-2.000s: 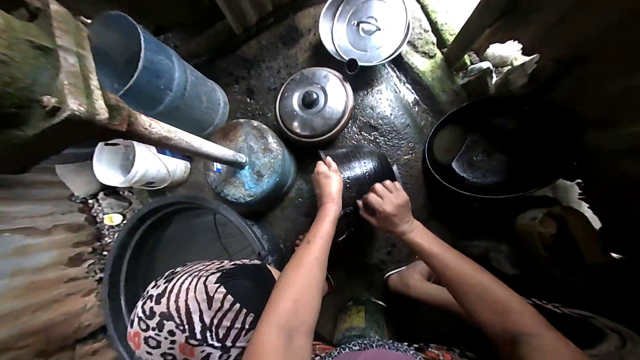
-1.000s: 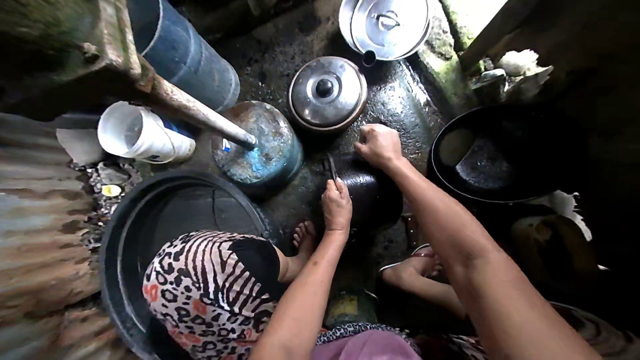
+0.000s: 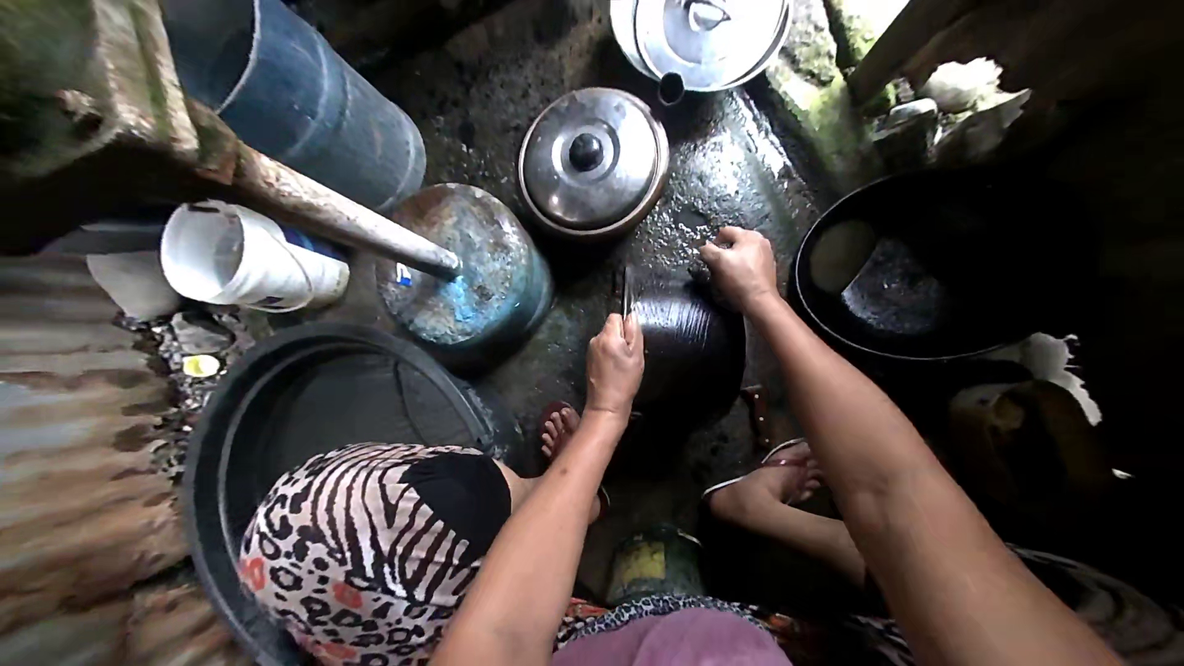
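Note:
A blackened metal pot (image 3: 684, 342) lies tipped between my feet, its scratched, wet side facing up. My left hand (image 3: 615, 365) is closed on the pot's rim at its left edge. At the pot's upper right edge, my right hand (image 3: 743, 268) has its fingers curled against the surface; whether a scrubber is inside them cannot be told. Just above stands a lidded metal pot (image 3: 592, 162) with a black knob. Beyond it is a shiny aluminium kettle (image 3: 708, 42) with a lid and a dark spout.
A large black basin (image 3: 361, 342) stands at left beside an upturned blue container (image 3: 462, 268), with a pipe (image 3: 342, 213) reaching over it. White buckets (image 3: 250, 259) and a blue drum (image 3: 324, 111) lie behind. A wide black pan (image 3: 888, 268) is at right; a knife handle (image 3: 757, 416) rests near my foot.
My right hand moved from the pot's lower right side up to its far edge, then slightly right. My left hand stays at the pot's left rim.

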